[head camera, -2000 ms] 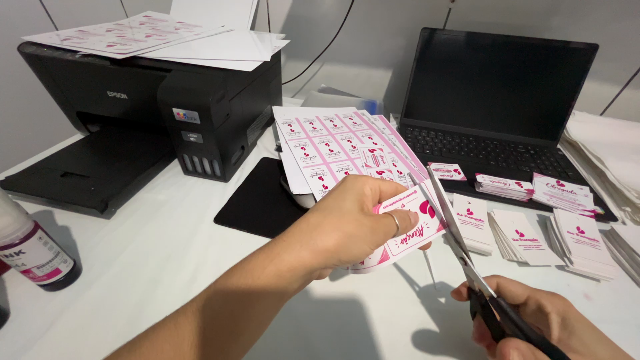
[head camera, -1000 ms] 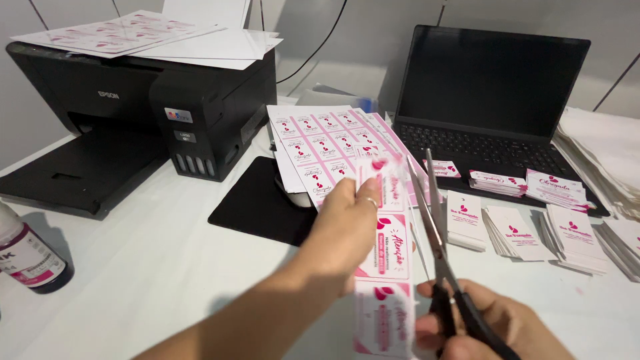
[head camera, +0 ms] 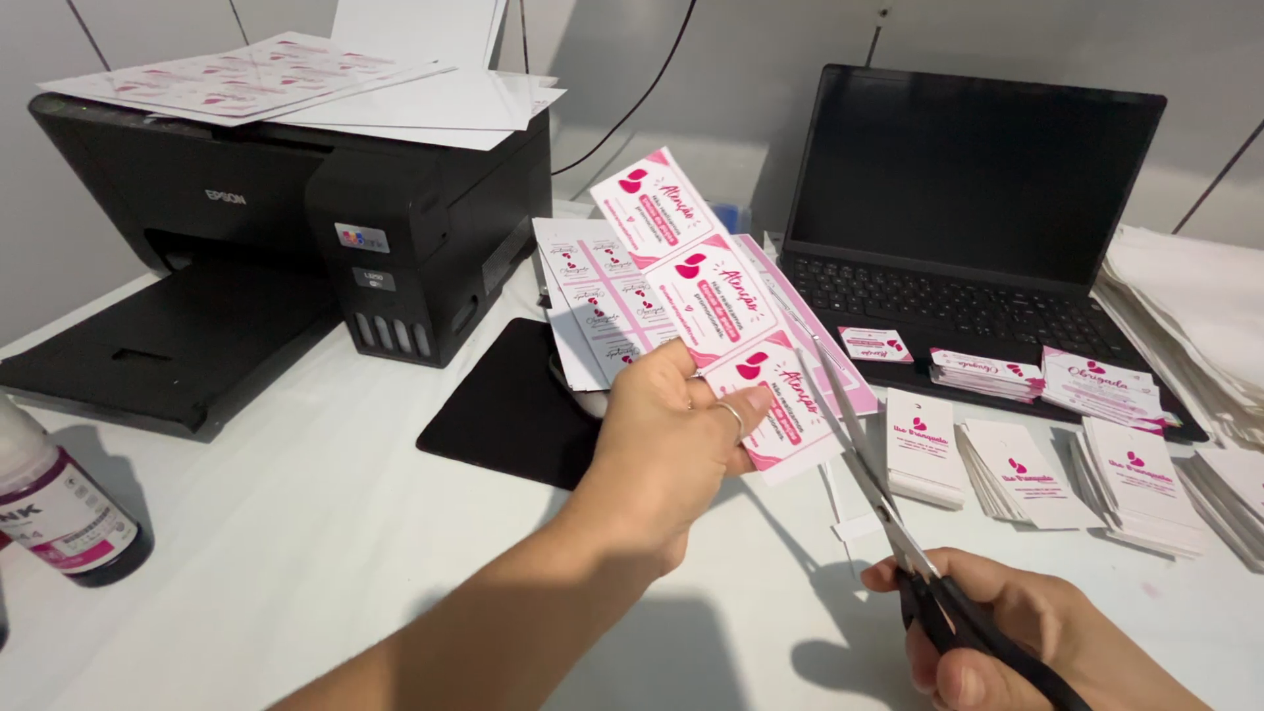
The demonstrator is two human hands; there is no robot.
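Observation:
My left hand (head camera: 681, 434) pinches the lower end of a strip of three pink and white printed cards (head camera: 719, 286), which slants up and to the left. A ring is on one finger. In my right hand (head camera: 997, 612) is a pair of scissors (head camera: 884, 504) with black handles, its blades slightly apart and pointing up beside the strip's lower right edge. Behind the strip lie printed card sheets (head camera: 602, 286), partly hidden. A single cut card (head camera: 875, 345) rests on the laptop's front edge.
A black laptop (head camera: 978, 178) stands behind, with card stacks (head camera: 986, 373) on its palm rest. Stacks of white tags (head camera: 1022, 474) lie before it. At left are a black printer (head camera: 247, 197) with sheets on top and an ink bottle (head camera: 69, 504). A black mouse pad (head camera: 504, 405) lies mid-table.
The strip hung down below my left hand one second ago; now it points up and left from the hand. The scissor blades have come closer together.

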